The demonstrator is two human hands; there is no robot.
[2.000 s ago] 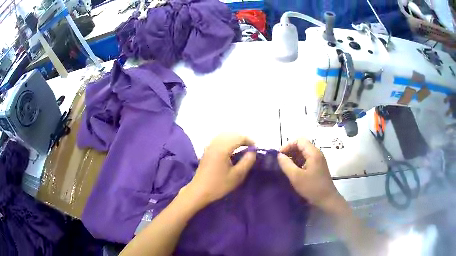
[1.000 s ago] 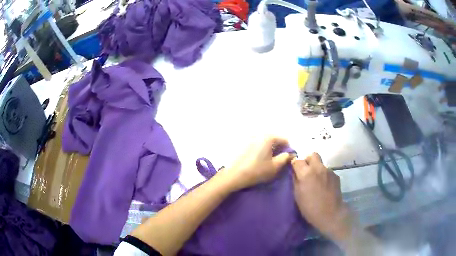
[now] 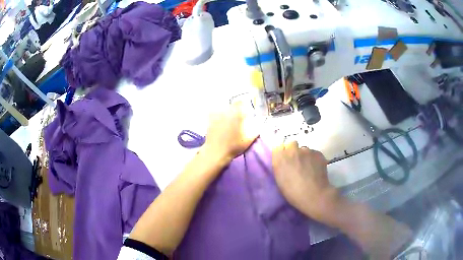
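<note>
A purple garment piece hangs over the table's front edge, its top edge between my hands. My left hand grips that edge just left of and in front of the needle area; its fingertips are washed out by glare. My right hand holds the cloth at the right, fingers curled, in front of the presser foot. A thin purple strip loop lies left of my left hand. The sewing machine head stands just beyond my hands. The cloth edge itself is partly hidden by my fingers.
Green-handled scissors, orange snips and a black flat object lie right of the needle. A second purple piece lies left, a purple heap at the back. A white lamp stands left of the head.
My hands and the cloth edge have moved nearer to the needle area. The view has moved closer and to the right. The strip loop now shows more openly.
</note>
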